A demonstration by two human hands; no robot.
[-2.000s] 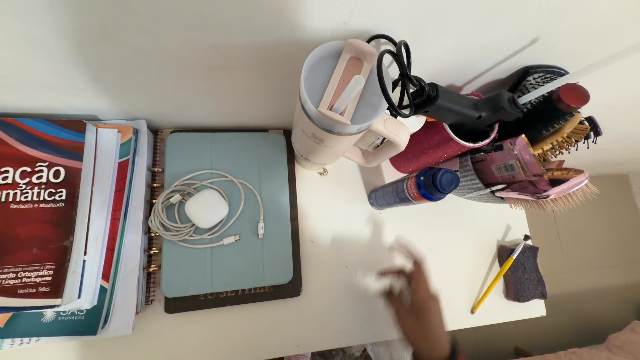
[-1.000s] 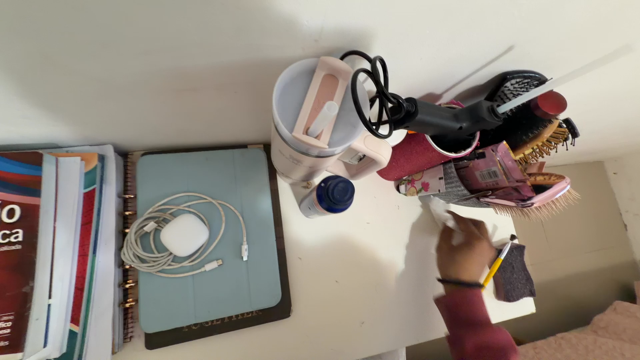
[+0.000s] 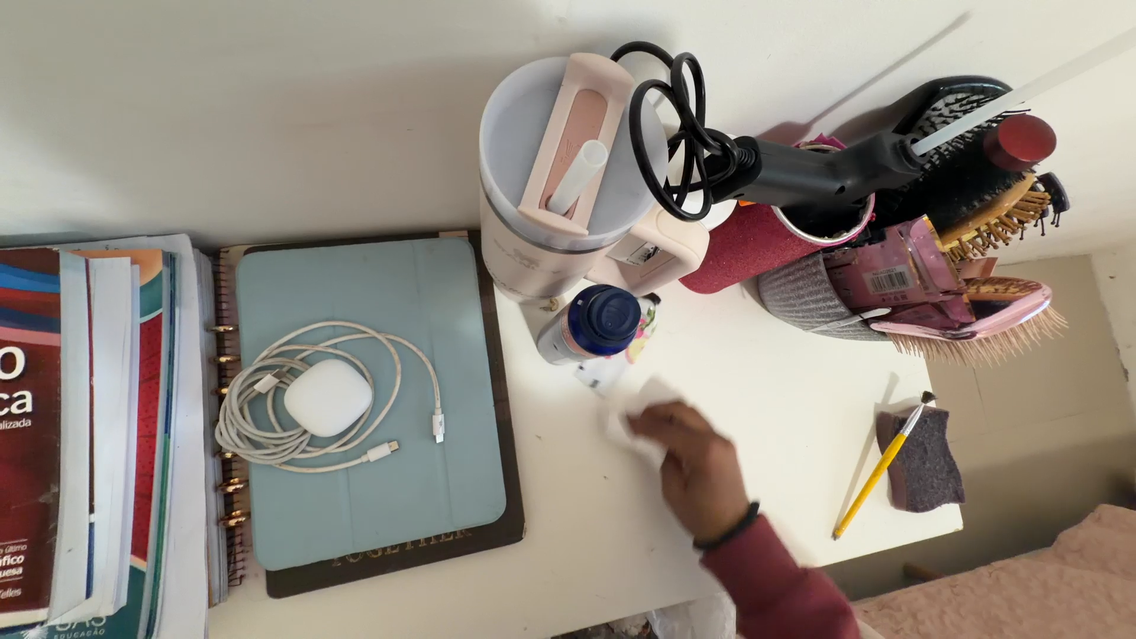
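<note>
My right hand (image 3: 706, 466), in a maroon sleeve with a black band at the wrist, is over the white desk with its fingers closed on a blurred white thing (image 3: 635, 413), perhaps a tissue or cloth. Just up and left of it, a blue-capped bottle (image 3: 603, 324) stands beside a pale pink tumbler (image 3: 541, 240) with a handle and straw. A small floral-patterned item (image 3: 643, 328) lies partly hidden behind the bottle. To the right, a yellow-handled paintbrush (image 3: 879, 475) rests against a dark sponge (image 3: 921, 461). My left hand is out of view.
Glittery red (image 3: 745, 248) and grey (image 3: 803, 297) holders carry hairbrushes and a black corded styling tool (image 3: 799, 173). At left, a coiled white cable (image 3: 240, 426) and a white charger or case (image 3: 328, 397) lie on a blue-green tablet case (image 3: 426, 497), beside stacked books (image 3: 106, 444).
The blue-capped bottle, earlier by the holders, now stands beside the tumbler. The floral item has moved left from the holders toward the bottle. My right hand has moved left from near the brush and sponge.
</note>
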